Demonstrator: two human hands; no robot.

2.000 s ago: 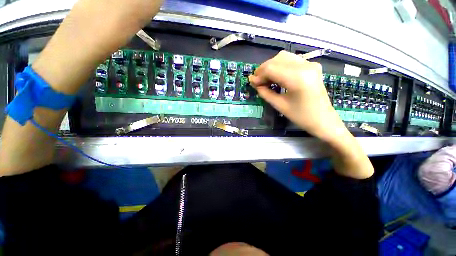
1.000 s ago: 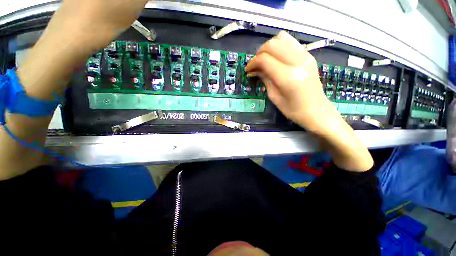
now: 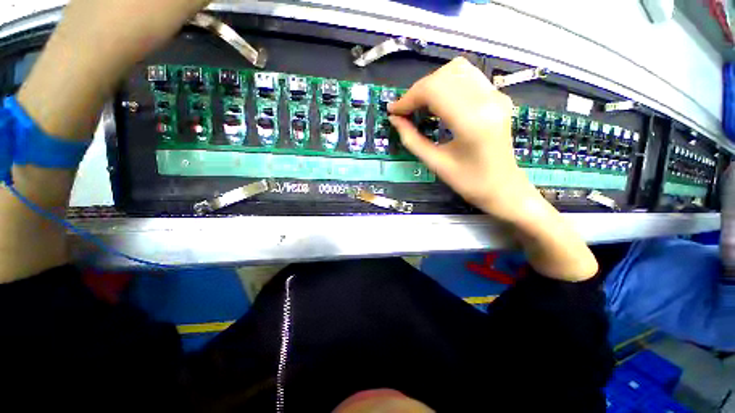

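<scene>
A green circuit board panel (image 3: 298, 166) with rows of small components lies in a black pallet (image 3: 169, 192). My right hand (image 3: 475, 137) is over the panel's right end. Its index finger and thumb are close together at the upper components, with a small gap at the tips; whether a part is between them cannot be told. My left hand (image 3: 153, 16) reaches to the top edge, where its fingers are cut off. A blue strap (image 3: 48, 149) with a thin blue wire is on my left wrist.
Metal clips (image 3: 234, 196) sit along the pallet edges. A silvery rail (image 3: 322, 236) runs along the near side. More pallets with panels (image 3: 576, 179) lie to the right. A blue-clothed person (image 3: 665, 282) is at the right. A blue bin's edge (image 3: 423, 5) shows at the top.
The pallet and panel have shifted right along the rail. My right finger and thumb now touch down farther left on the panel. The blue bin has mostly left the top of the view.
</scene>
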